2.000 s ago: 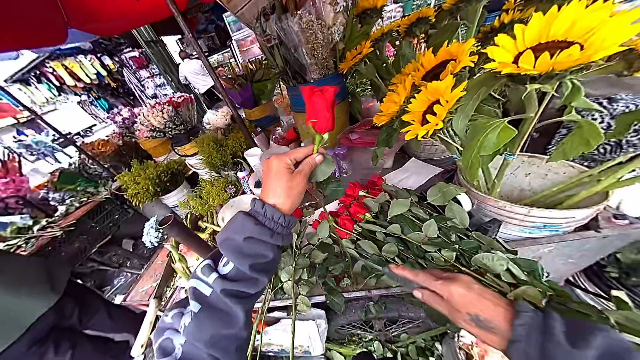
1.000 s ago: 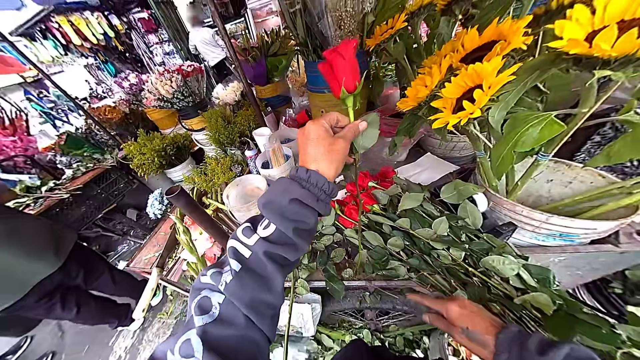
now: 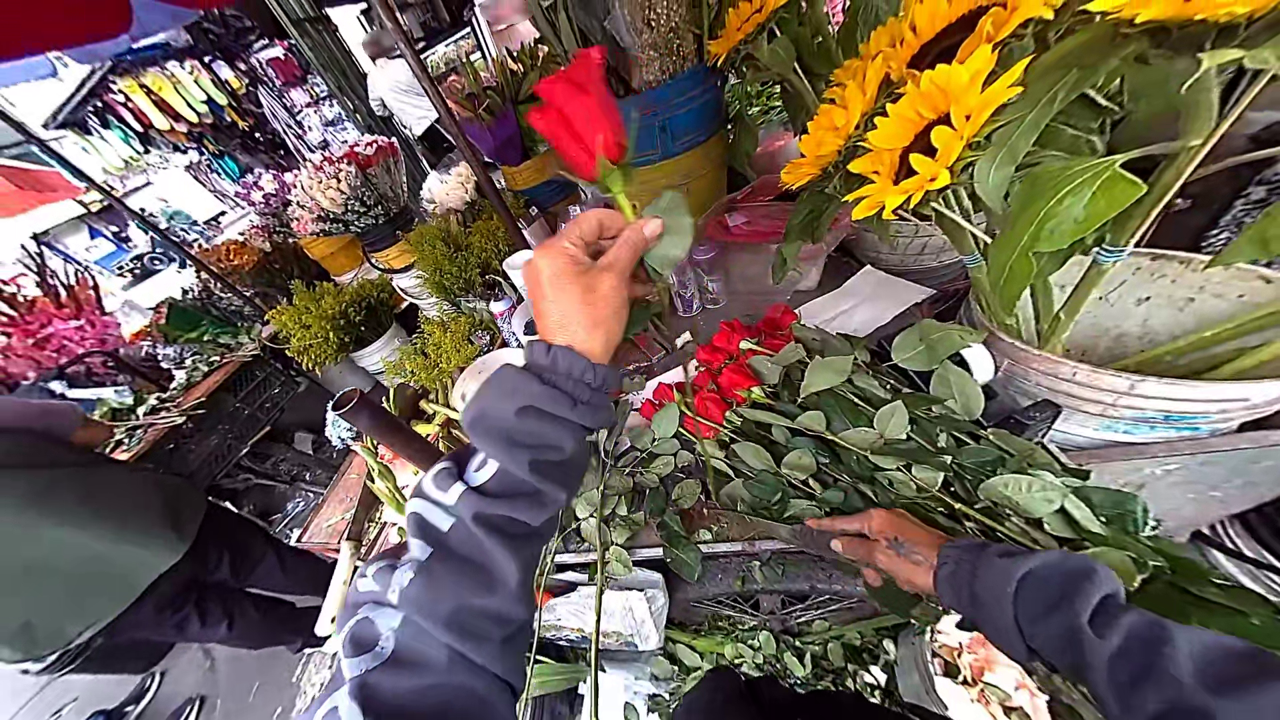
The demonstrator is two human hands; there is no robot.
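Observation:
My left hand pinches a single red rose just under its bloom, its fingers closed on the green stem. The long leafy stem hangs down below the hand toward the bottom of the view. At the lower right, my right hand is closed on a knife, whose dull dark blade points left along the lower edge of the leaves. Between and behind the hands a heap of red roses lies on its side, blooms to the left and leafy stems running to the right.
Sunflowers stand in a white bucket at the right. Blue and yellow buckets are behind. A brown pipe sticks up beside my left sleeve. Below are a spoked wheel and cut greenery. A person stands at the left edge.
The left hand keeps its hold on the rose, which now tilts left rather than right as a second ago. The knife in my right hand shows more plainly. The view has shifted.

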